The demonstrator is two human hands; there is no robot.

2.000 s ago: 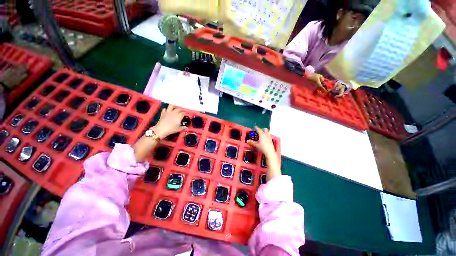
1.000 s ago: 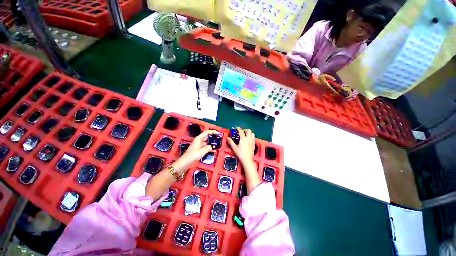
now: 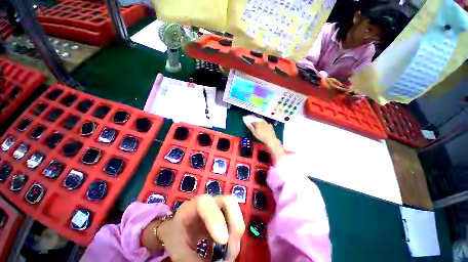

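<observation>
A red-orange watch tray (image 3: 202, 146) lies in front of me, with smartwatches in its square pockets. Some faces are dark and some glare silver. One smartwatch (image 3: 246, 147) in the top row shows lit blue dots. My left hand (image 3: 210, 225) is large and blurred over the tray's near part, thumb and finger bent around a dark smartwatch (image 3: 219, 250). I cannot tell whether it grips it. My right hand (image 3: 262, 131) reaches past the tray's far edge, its fingertips at a small white pad (image 3: 250, 119) before the tester. Its grip is unclear.
A second watch tray (image 3: 115, 145) lies at left. The tester (image 3: 256, 95), record sheets (image 3: 187, 102) with a pen, and a desk fan (image 3: 173, 46) stand behind. A white sheet (image 3: 344, 158) and clipboard (image 3: 421, 231) lie right. A coworker sits beyond a raised red tray.
My left hand has moved from the tray's top rows down to its near edge, closer to the camera. My right hand has moved forward from the lit smartwatch to the white pad.
</observation>
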